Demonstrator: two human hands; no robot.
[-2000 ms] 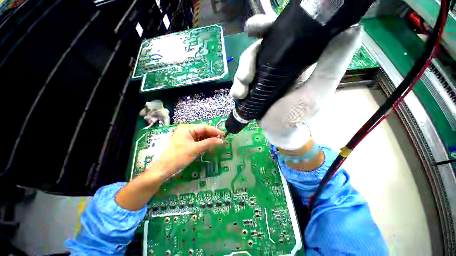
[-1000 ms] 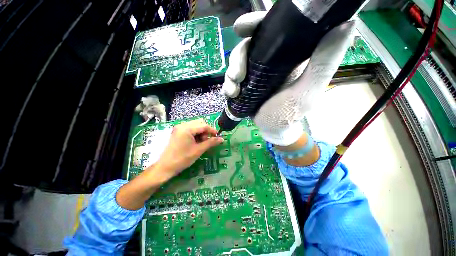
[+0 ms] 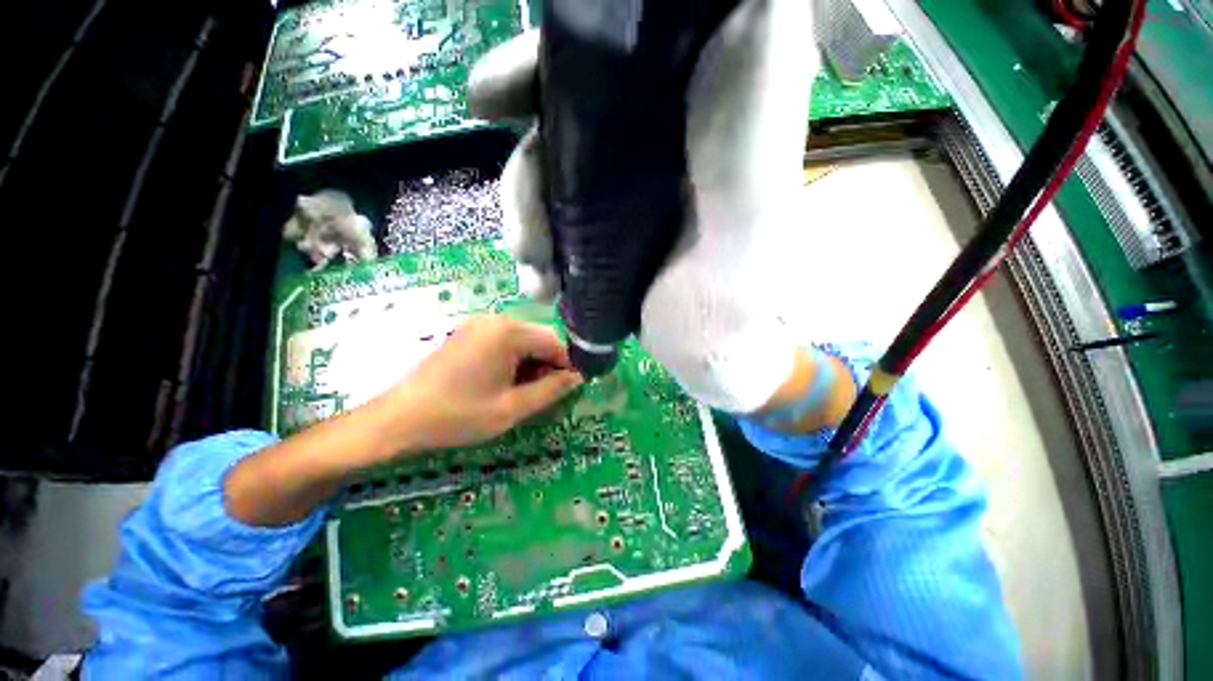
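A green circuit board (image 3: 532, 532) lies solder side up in front of me. My right hand (image 3: 705, 293), in a white glove, grips a black electric screwdriver (image 3: 619, 200). Its lower end points down at the board, close to my left fingertips. My bare left hand (image 3: 486, 379) is over the board with thumb and index finger nearly together at the driver's nose. Whether a screw is between them cannot be seen; the driver bit is also hidden.
Beyond the board are glittering screws (image 3: 446, 210), a crumpled grey-white bundle (image 3: 329, 229) and a second green board (image 3: 386, 67). Dark ribbed bins (image 3: 120, 200) stand left. A metal rail (image 3: 1051, 306) runs at right, with a board (image 3: 878, 87) near it. The driver's black and red cable (image 3: 991, 233) hangs at right.
The view has shifted, so the board's near edge now shows. The driver has turned more upright. My left hand still has its fingertips at the driver's nose.
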